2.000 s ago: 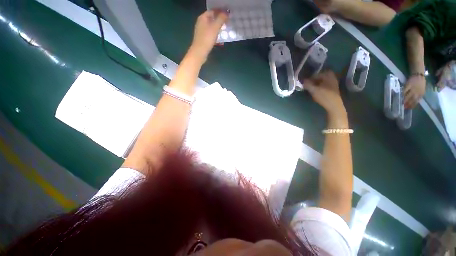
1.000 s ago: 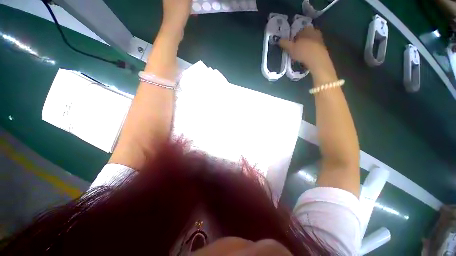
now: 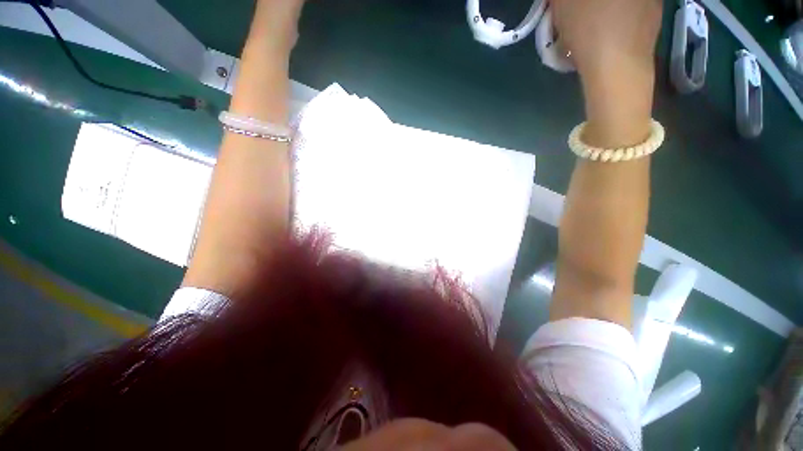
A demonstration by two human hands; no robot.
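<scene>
My left hand (image 3: 280,12) is cut off by the top edge; only the part near the wrist shows, and no sticker sheet is visible in it. My right hand (image 3: 607,31) is at the top edge, with its fingers largely hidden or cut off. A white plastic housing (image 3: 550,50) shows partly beside and behind my right hand; whether I grip it cannot be told. Another white housing (image 3: 497,37) lies just left of it, cut off by the top edge. The bright white stack of sheets (image 3: 414,194) lies between my forearms.
Two white housings stand on the green belt at right, one nearer (image 3: 689,48) and one farther (image 3: 748,92). A second white stack (image 3: 136,194) lies left of my left forearm. A black cable (image 3: 106,86) hangs by the metal post (image 3: 145,35). White tube-like items (image 3: 665,308) are at lower right.
Both hands have moved towards the top edge of the picture. The sticker sheet seen by my left hand has gone out of view. The housings by my right hand sit higher and are now cut off.
</scene>
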